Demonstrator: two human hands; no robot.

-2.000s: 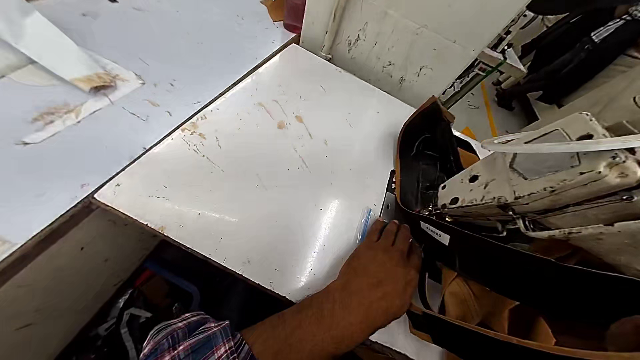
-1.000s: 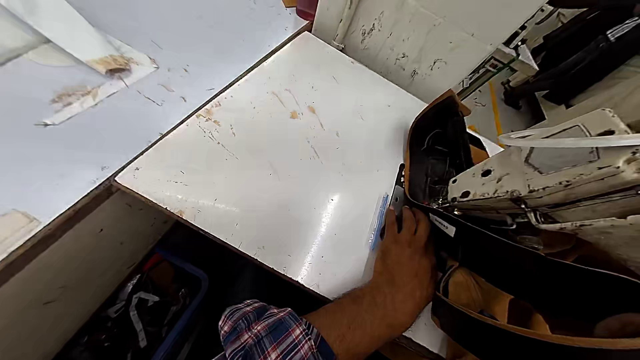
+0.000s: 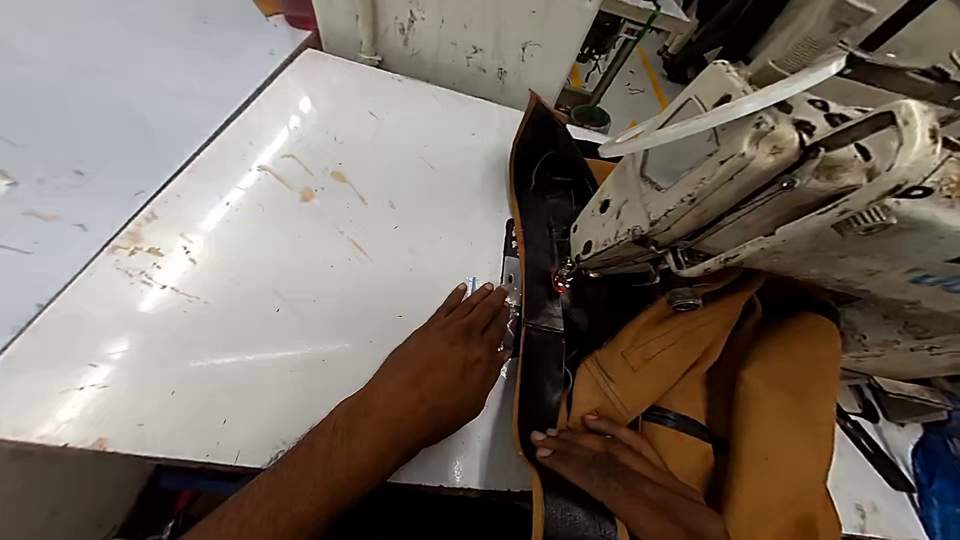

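Observation:
A black and tan leather piece [image 3: 544, 375] lies under the head of an industrial sewing machine [image 3: 720, 172], its long edge running down the table. My left hand [image 3: 450, 360] rests flat on the white tabletop, fingertips beside the metal plate [image 3: 512, 281] at the leather's left edge; whether it grips anything cannot be told. A small clear and blue item shows at its fingertips. My right hand [image 3: 622, 476] lies on the lower part of the leather, fingers extended over the black strip. A small red light shines by the needle area, where the leather hides the bed.
The white worktable [image 3: 247, 300] spreads left, with glue-like stains, and meets another white surface [image 3: 112, 97] along a dark seam. A pale panel [image 3: 457, 45] stands behind. A white curved strip [image 3: 727, 105] crosses before the machine. Blue material [image 3: 937, 472] is at lower right.
My right hand has come into view on the leather. The leather now lies differently, with more tan side showing below the machine. The view has shifted toward the machine.

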